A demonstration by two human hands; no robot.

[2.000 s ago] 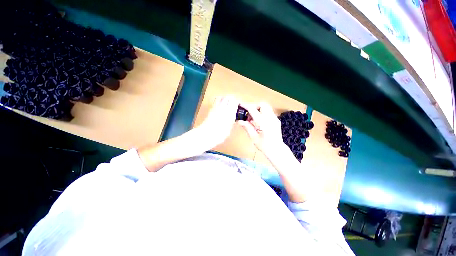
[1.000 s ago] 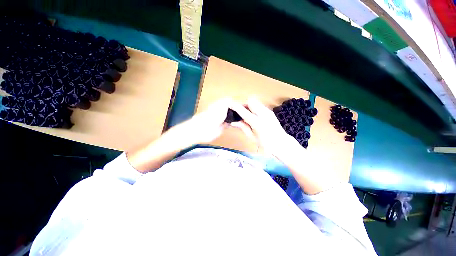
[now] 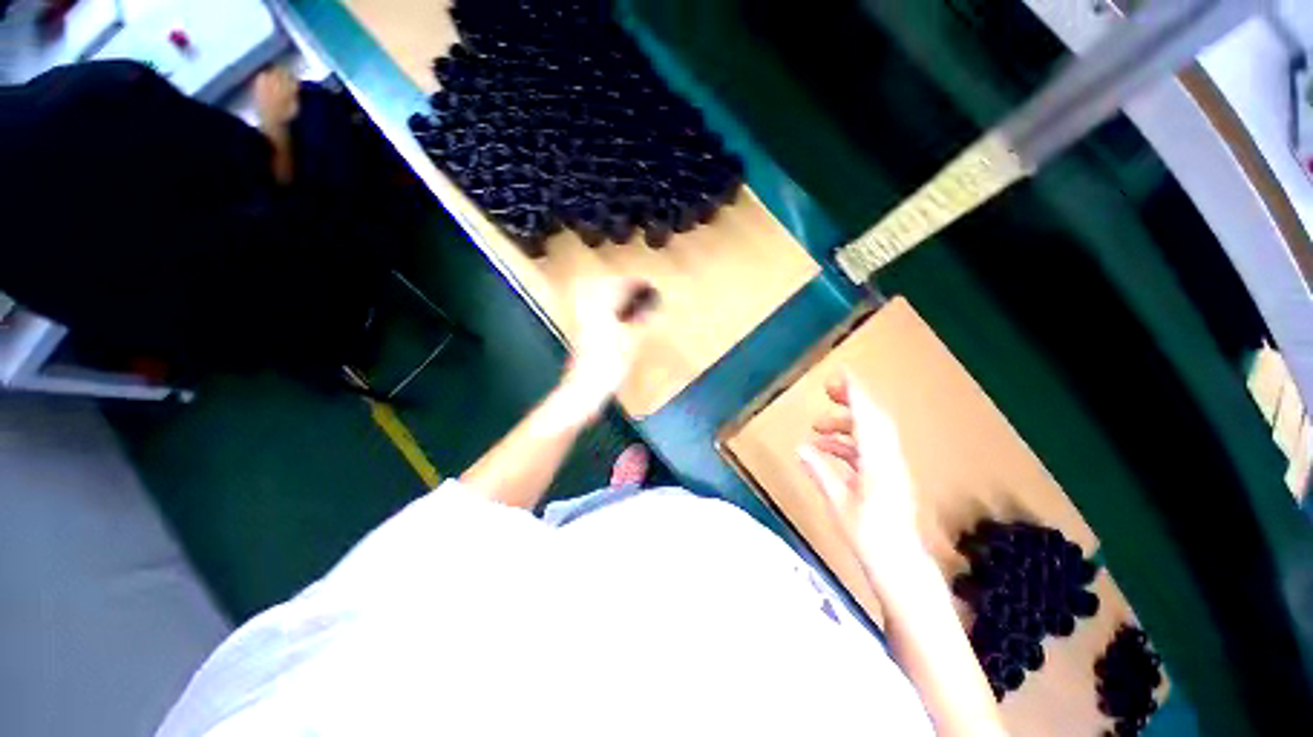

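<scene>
My left hand (image 3: 605, 320) holds a small black cylindrical piece (image 3: 637, 300) over the bare near part of the left-hand board (image 3: 720, 288). The hand and piece are slightly blurred. Dense rows of black assembled pieces (image 3: 576, 130) cover the far part of that board. My right hand (image 3: 853, 458) is over the middle board (image 3: 922, 389), fingers slightly curled and apart, with nothing seen in it. A cluster of black housings (image 3: 1025, 583) stands on the middle board, right of my right forearm.
Small black rings (image 3: 1129, 674) lie on the right-hand board at the lower right. An upright post with a yellowish strip (image 3: 936, 209) stands behind the gap between boards. A person in dark clothing (image 3: 159, 216) sits at the left. A white shelf edge (image 3: 1224, 130) curves at upper right.
The view has turned left. My hands have separated: the left has moved to the left-hand board with a black piece, and the right stays over the middle board, now empty.
</scene>
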